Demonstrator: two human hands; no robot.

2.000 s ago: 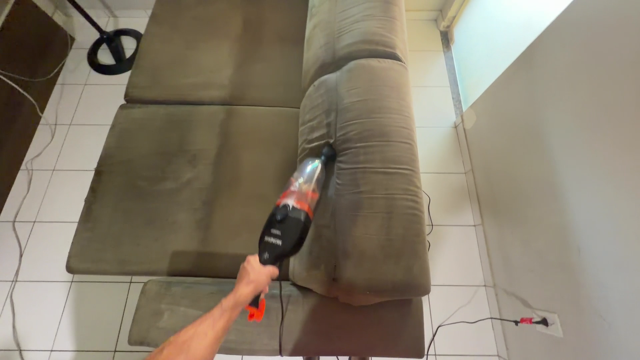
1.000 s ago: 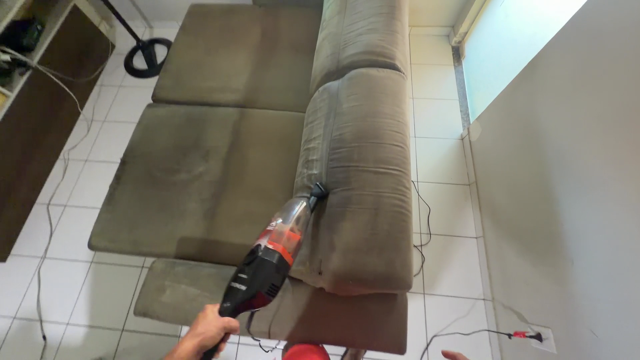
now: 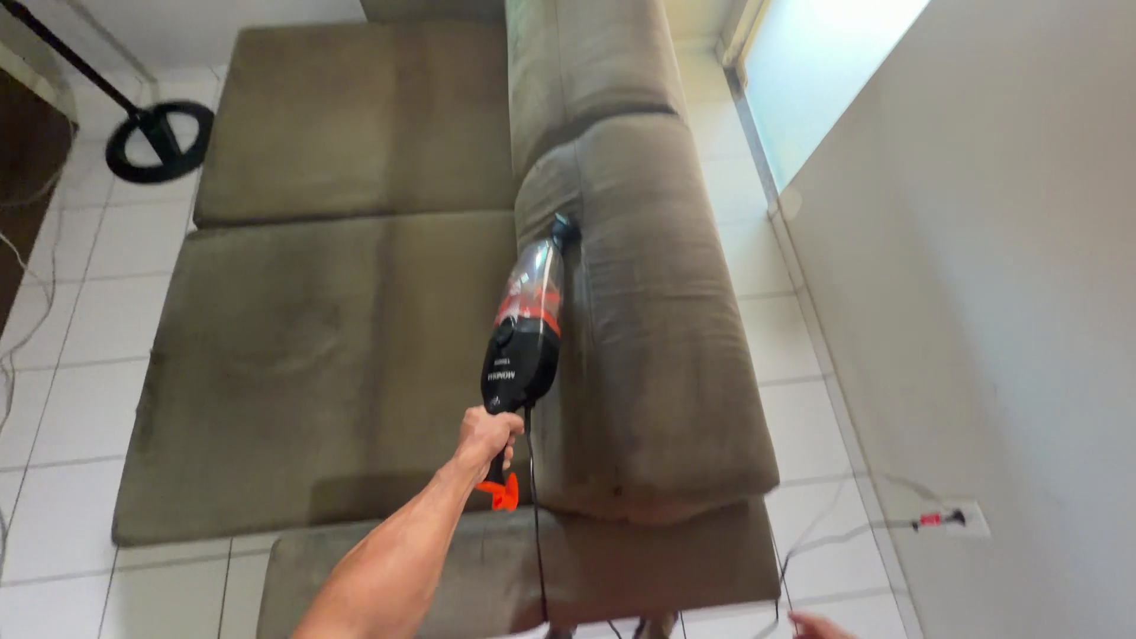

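Observation:
My left hand (image 3: pixel 488 437) is closed around the handle of a black and red Mondial handheld vacuum cleaner (image 3: pixel 525 355) with a clear dust cup. The vacuum's small dark nozzle (image 3: pixel 563 229) rests on the inner side of a sofa's back cushion (image 3: pixel 657 319), in brown-grey fabric. The vacuum's black cord (image 3: pixel 535 506) hangs from it over the sofa's armrest (image 3: pixel 657 555). At the bottom right edge, only the fingers of my right hand (image 3: pixel 816 626) show, touching nothing visible; the rest is out of frame.
Seat cushions (image 3: pixel 266 355) spread left of the back cushion. A black stand with a round base (image 3: pixel 160 142) is on the tiled floor at upper left, near loose pale cables (image 3: pixel 27 328). A wall outlet (image 3: pixel 967 518) with a plugged-in cord is at the right, below a glass door (image 3: pixel 816 80).
From one second ago, my left hand has moved the vacuum forward, its nozzle now farther up the back cushion. The red round thing seen at the bottom then is out of view.

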